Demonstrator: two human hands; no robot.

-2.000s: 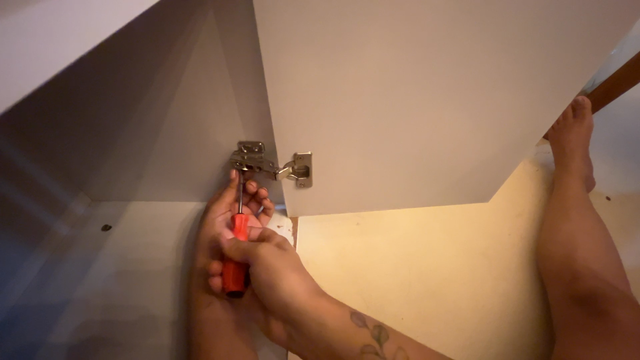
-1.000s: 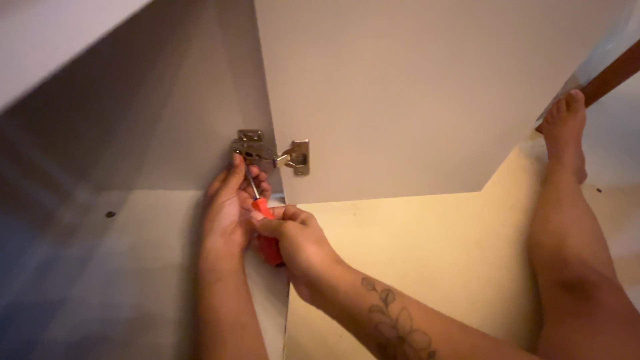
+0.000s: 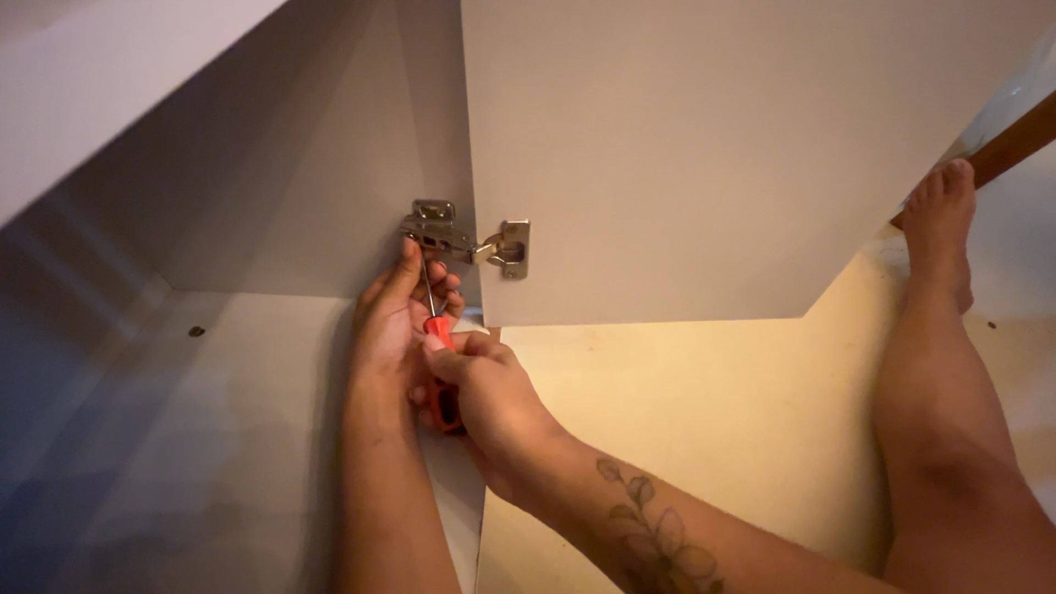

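My right hand (image 3: 495, 396) is closed around the red handle of a screwdriver (image 3: 445, 392). The metal shaft points up toward a concealed cabinet hinge (image 3: 441, 233), its tip hard to make out near the hinge arm. My left hand (image 3: 400, 313) is just under the hinge, its thumb tip at the rear of the arm and its other fingers curled beside the shaft. The hinge runs from the grey cabinet side panel (image 3: 313, 165) to its cup plate on the cabinet door (image 3: 701, 148), which stands open.
The cabinet floor (image 3: 247, 412) has a small dark round spot (image 3: 196, 332). A white panel edge (image 3: 124, 74) crosses the upper left. My bare leg (image 3: 940, 371) and foot are at the right, by a brown wooden bar (image 3: 1019, 132). Pale floor (image 3: 701, 396) shows below the door.
The screwdriver, slanting more to the upper left a second ago, now stands closer to upright. My right hand stays on its handle, and my left hand remains at the hinge.
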